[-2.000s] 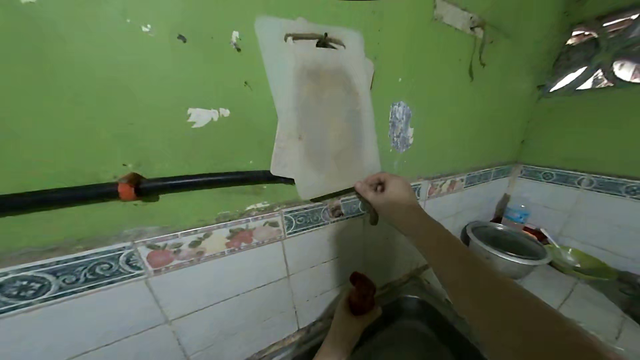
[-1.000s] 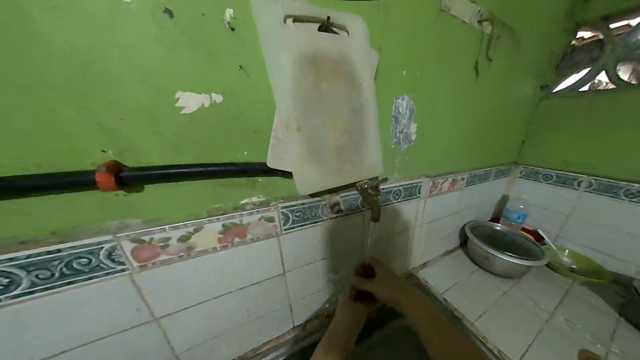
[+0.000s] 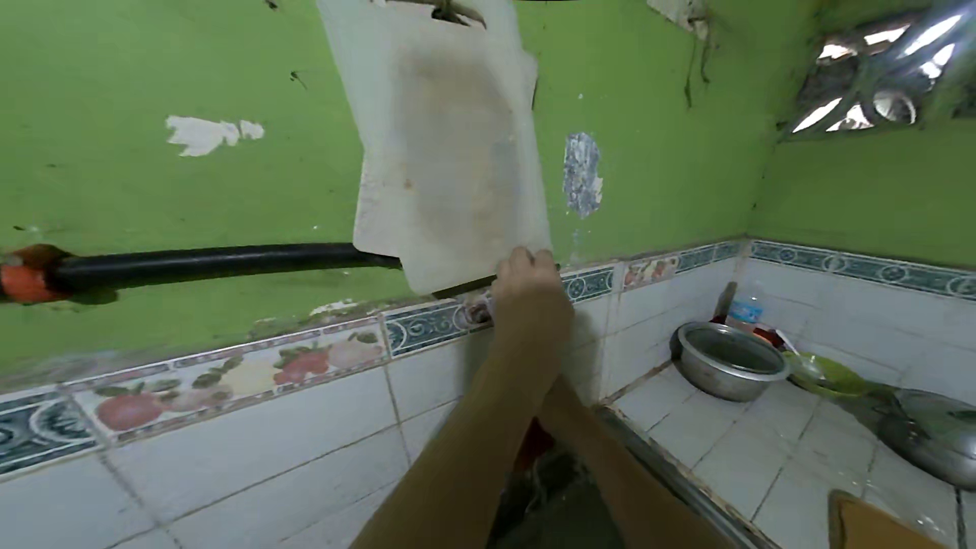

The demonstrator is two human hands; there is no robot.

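My left hand (image 3: 530, 286) is raised to the wall tap below the hanging white cutting boards (image 3: 465, 152), its fingers curled over the tap, which it hides. Lower down, behind my left forearm, my right hand (image 3: 560, 404) is mostly hidden. Beside it, over the dark sink basin (image 3: 564, 511), part of a red object (image 3: 534, 446) shows; what it is cannot be told. The fingers of my right hand are out of sight.
On the tiled counter at right stand a metal pot (image 3: 732, 358), a plastic bottle (image 3: 746, 305), a green bowl (image 3: 827, 374) and a metal lid (image 3: 934, 431). A black pipe (image 3: 221, 263) runs along the wall at left.
My right hand was at the tap, then both hands were low around the red object under the tap. Now my left hand is up at the tap and my right hand remains low.
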